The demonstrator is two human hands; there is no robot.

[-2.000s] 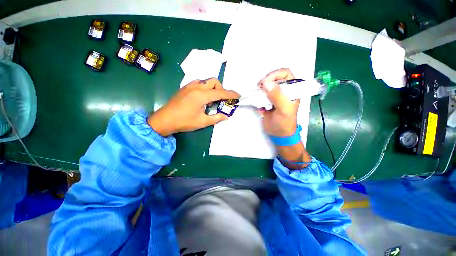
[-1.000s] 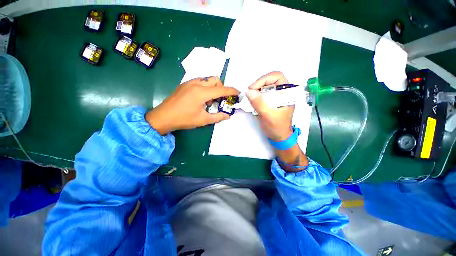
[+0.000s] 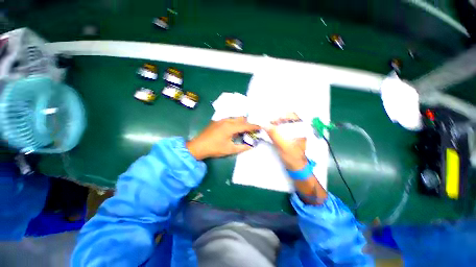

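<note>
The frame is blurred. My left hand holds a small black electronic unit between thumb and fingers, above the white paper sheet. My right hand grips the white dispensing syringe, which has a bright green adapter at its rear end. The syringe's front end points left at the unit; whether the tip touches it is too blurred to tell. A clear hose and a thin black cord run from the adapter's side.
Several units lie at the bench's upper left. Folded wiping paper is left of the sheet. A fan stands at left; a black controller and crumpled paper at right. Beyond the pale rail, units lie on the green belt.
The view has shifted, so the bench appears lower and further right, and the belt with units and more of the fan show. My hands still hold the unit and syringe close together.
</note>
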